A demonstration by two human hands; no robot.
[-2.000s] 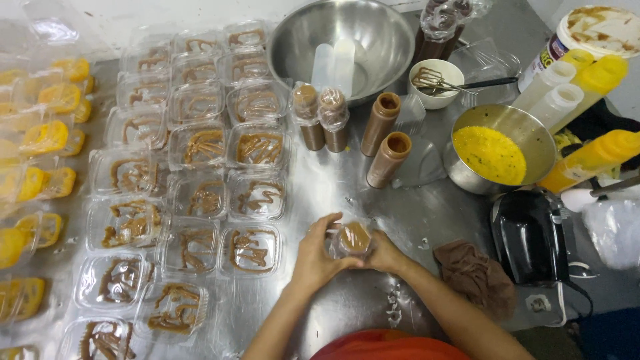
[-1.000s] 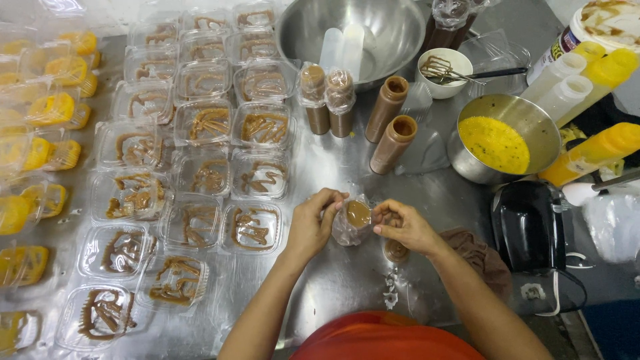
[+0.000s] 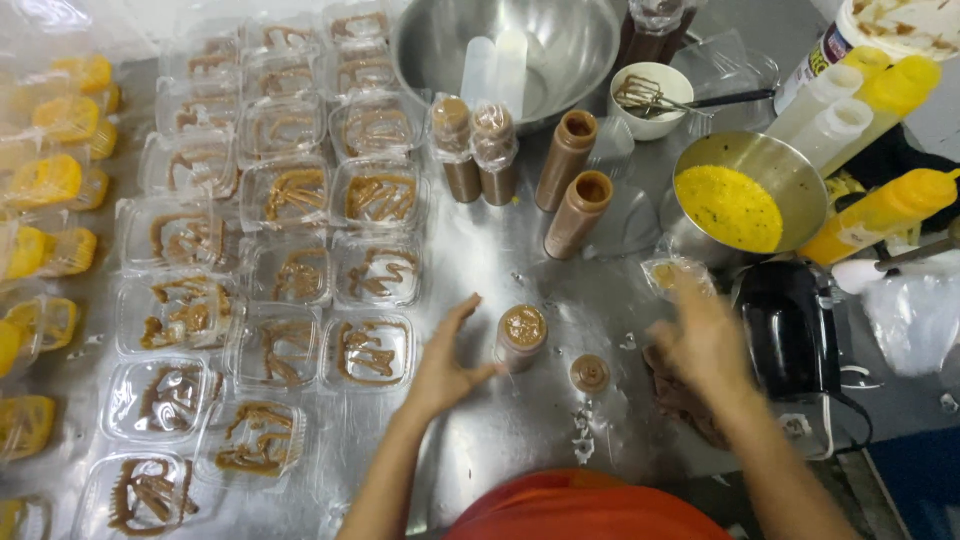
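A squeeze bottle filled to its mouth with brown sauce [image 3: 523, 330] stands uncapped on the steel table. My left hand [image 3: 448, 367] is just left of it, empty, fingers spread. To the bottle's right lies its brown nozzle cap [image 3: 590, 373]. My right hand [image 3: 701, 337], blurred by motion, is farther right, beside a crumpled piece of clear plastic film [image 3: 677, 277] and above a brown cloth [image 3: 686, 397]; whether it touches the film I cannot tell. Behind stand two open brown bottles [image 3: 568, 160] and two film-topped bottles [image 3: 459, 174].
Rows of clear plastic containers striped with brown sauce [image 3: 375, 274] fill the left, beside containers of yellow food [image 3: 75, 120]. At the back is a large steel bowl [image 3: 577, 45]. A whisk rests in a white bowl [image 3: 641, 127]. On the right are a steel bowl of yellow mixture [image 3: 802, 172] and a black appliance [image 3: 784, 330].
My hands have moved apart and the bottle stands free between them. The plastic film around its top is off, and crumpled film now lies by my right hand.
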